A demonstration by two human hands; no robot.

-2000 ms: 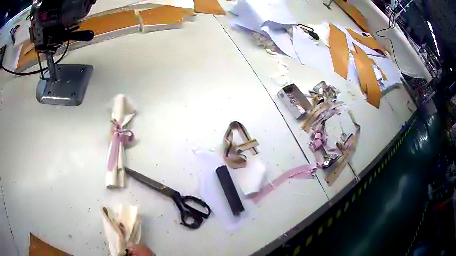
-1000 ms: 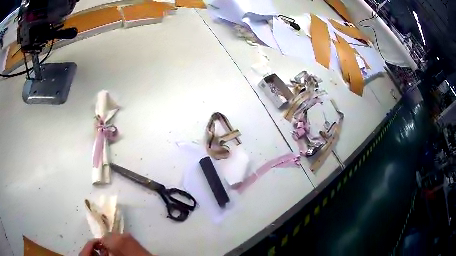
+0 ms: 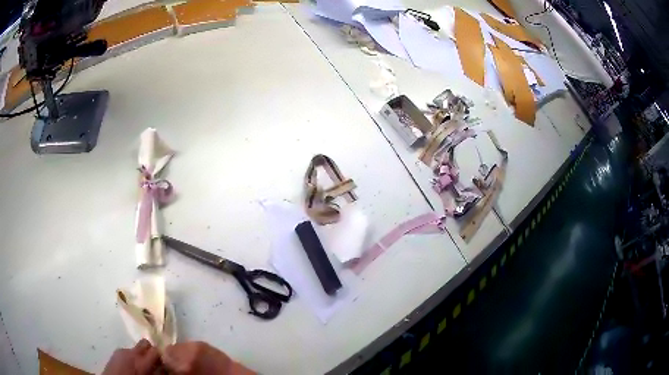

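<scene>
A cream fabric roll (image 3: 152, 304) lies at the bottom left with its near end pinched in both hands. My left hand (image 3: 132, 359) and my right hand (image 3: 196, 359) meet at that end, cut off by the bottom edge. What the fingertips hold there is hidden, perhaps a strip. A tied bundle (image 3: 149, 212) with a mauve strip lies just beyond. Black-handled shears (image 3: 233, 272) lie to the right, blades pointing at the bundle.
A black bar (image 3: 318, 258) lies on thin white paper, beside a looped beige strip (image 3: 327, 192). Scrap strips (image 3: 469, 176) and a small open box (image 3: 406, 119) are at right. A machine base (image 3: 71, 122) stands at left. Orange-brown pieces (image 3: 469, 45) lie at the back.
Both hands are now together at the roll's near end; earlier only part of one showed. The roll's far end has spread slightly. The view has shifted a little.
</scene>
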